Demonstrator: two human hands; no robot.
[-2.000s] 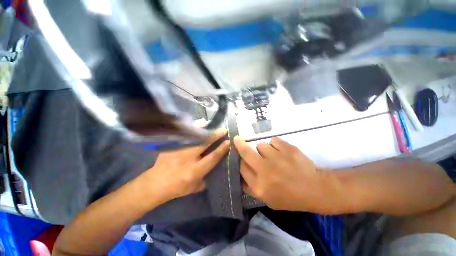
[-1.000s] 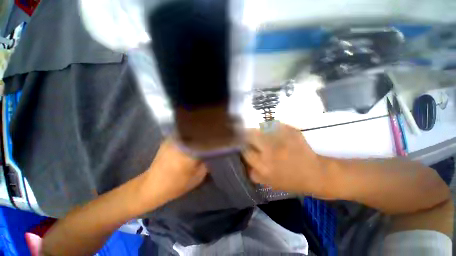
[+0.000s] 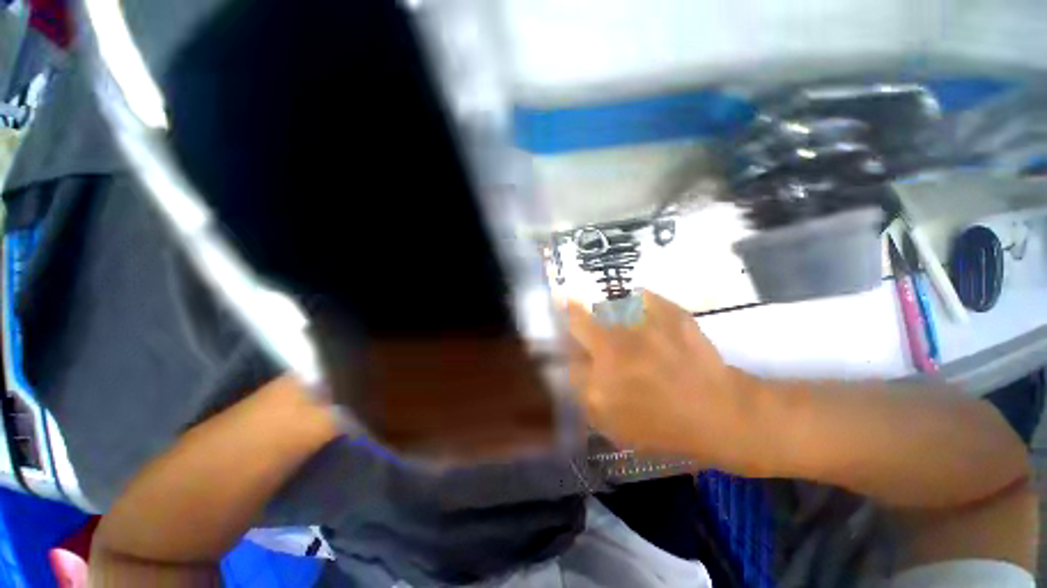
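Dark grey cloth (image 3: 138,310) lies left of the needle area and drapes over the table's front edge. A large blurred dark part with a shiny rim (image 3: 333,195) is close to the camera and covers the sewing spot. My left hand is hidden behind it; only the forearm and wrist show. My right hand (image 3: 643,368) rests by the metal spring part (image 3: 614,270), fingers bent; its fingertips are hidden behind the shiny rim, so its grip cannot be told. The white machine head with a blue stripe (image 3: 643,121) spans the top.
A blurred tension dial (image 3: 809,161) is on the machine head. Right of it on the table are pink (image 3: 913,316) and blue pens and a black oval object (image 3: 978,268). A blue crate (image 3: 735,528) is below the table edge.
The blurred dark part first swung to the centre, then back left and lower, and now covers my left hand. My right hand has moved slightly right and no longer shows its fingertips at the strip.
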